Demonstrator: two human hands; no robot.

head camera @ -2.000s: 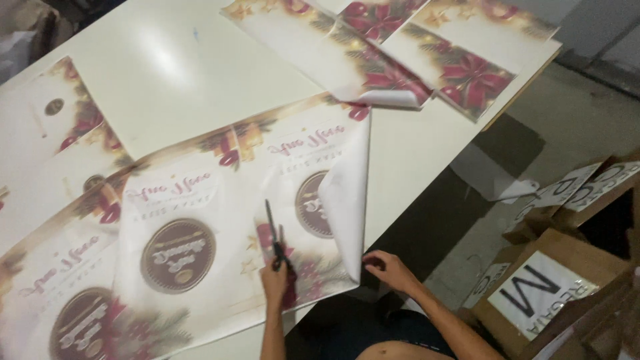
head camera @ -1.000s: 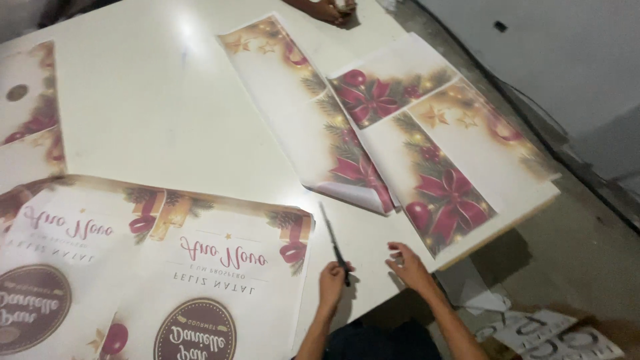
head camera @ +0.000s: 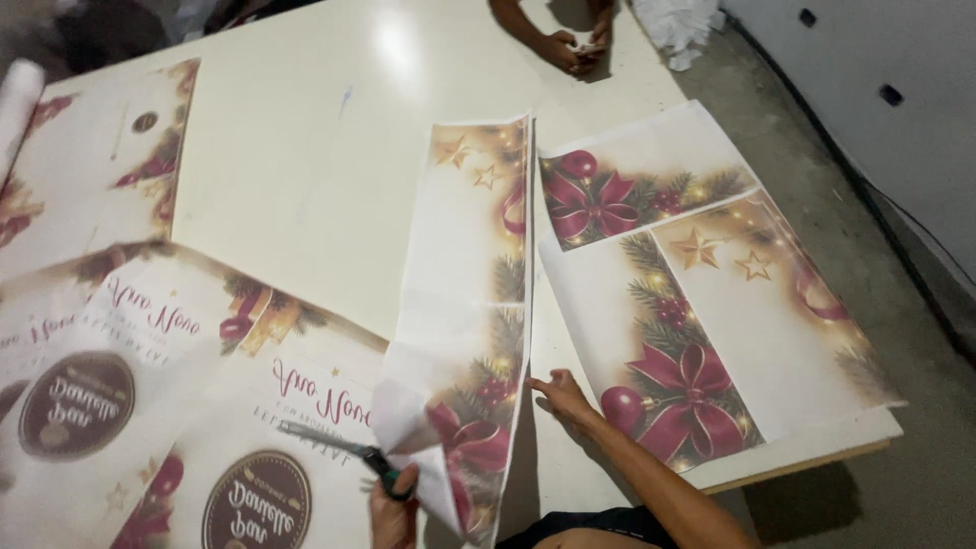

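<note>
My left hand (head camera: pixel 395 507), at the lower middle, holds a pair of scissors with dark handles (head camera: pixel 332 444), blades pointing left over a printed sheet (head camera: pixel 206 412). The lower corner of a long strip of Christmas-printed paper (head camera: pixel 465 252) is by this hand, its end curled up. The strip has gold stars, pine twigs and a red bow along its right side. My right hand (head camera: pixel 560 393) is at the strip's right edge, thumb and finger against it; how firmly it grips is hidden. Right of it lie more cut printed pieces (head camera: pixel 709 305).
Another person's hands (head camera: pixel 583 53) hold a small pale thing at the table's far edge. More printed paper (head camera: pixel 91 175) and a white roll (head camera: pixel 19 107) are at the left. White scraps (head camera: pixel 679 27) lie beyond the far right corner of the white table (head camera: pixel 297 160).
The long strip, lying slanted beside the other pieces, has turned and moved left, onto the large printed sheet. My right hand has come to its edge. The view has shifted.
</note>
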